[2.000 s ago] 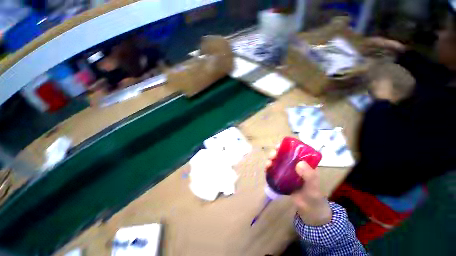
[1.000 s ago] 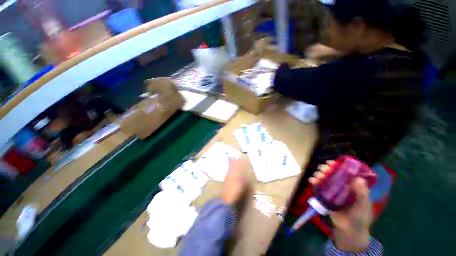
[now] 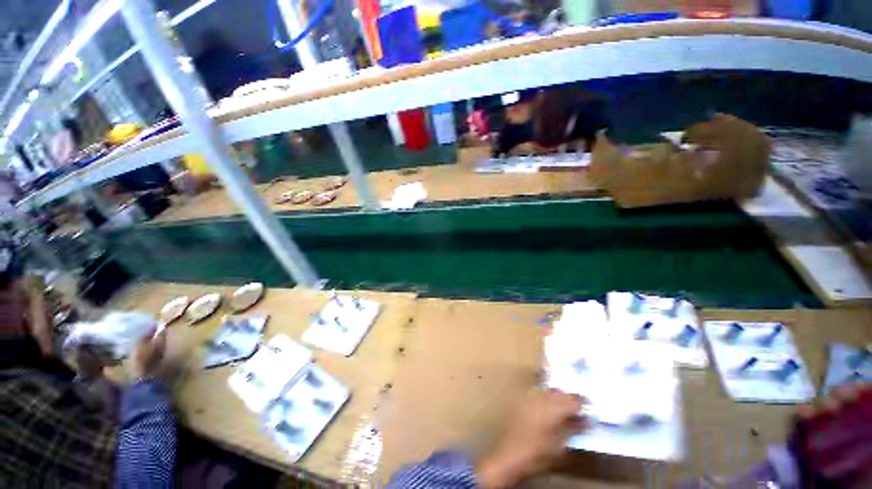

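Observation:
My left hand [image 3: 535,435] is at the left edge of a white square plate [image 3: 626,435], its fingers on the rim. The plate is overexposed and lies in front of other white plates, with post shapes faint on it. My right hand [image 3: 837,449] is blurred and cut off by the lower right edge, around the dark red squeeze bottle [image 3: 841,425]; the nozzle is not visible. More white plates with short silver-blue posts stand to the right, one of them [image 3: 760,382] fully visible, another cut off at the edge.
More plates with posts [image 3: 344,325] and round disc parts [image 3: 204,307] lie on the left bench. Clear tape [image 3: 363,449] is near the front edge. A person's sleeve [image 3: 145,435] is at left. Beyond are the green belt [image 3: 478,244], white post [image 3: 239,191], shelf and cardboard box [image 3: 679,167].
The view has swung left, showing the left bench and another person. My left hand is now at a plate's edge. The bottle hand has become partly cut off at the lower right.

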